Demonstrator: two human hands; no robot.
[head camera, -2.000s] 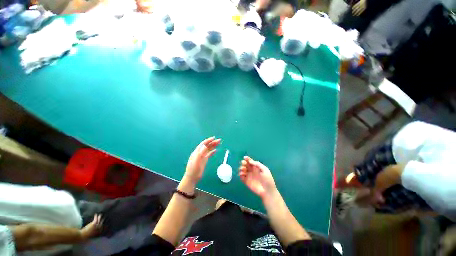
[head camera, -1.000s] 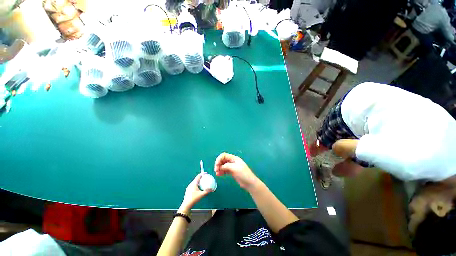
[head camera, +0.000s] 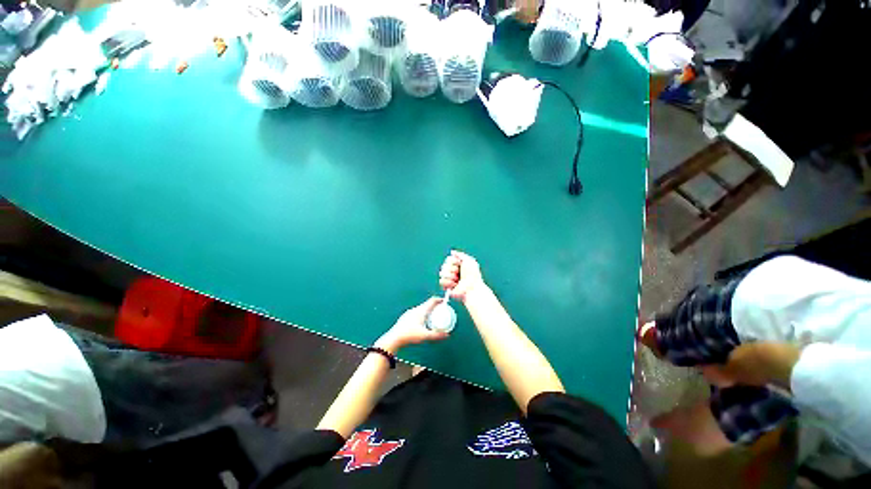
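Observation:
A small round white squeeze bottle (head camera: 440, 318) with a thin spout is held over the green table (head camera: 315, 210) near its front edge. My left hand (head camera: 416, 327) is closed around the bottle's left side. My right hand (head camera: 460, 275) is a fist at the top of the spout, just beyond the bottle, and its fingers hide the spout's tip. A white corded appliance (head camera: 516, 104) lies at the back right of the table, its black cable and plug trailing to the right.
Ribbed clear-white housings (head camera: 367, 80) are piled along the back. White pieces (head camera: 59, 76) are heaped at the far left. A person in a white top (head camera: 793, 315) is at the right, near a wooden stool (head camera: 711, 191). A red plastic stool (head camera: 181, 320) stands left of the table.
My left hand has taken hold of the bottle, which stood between my open hands at first. My right hand has closed into a fist and moved to the spout. The camera view has shifted.

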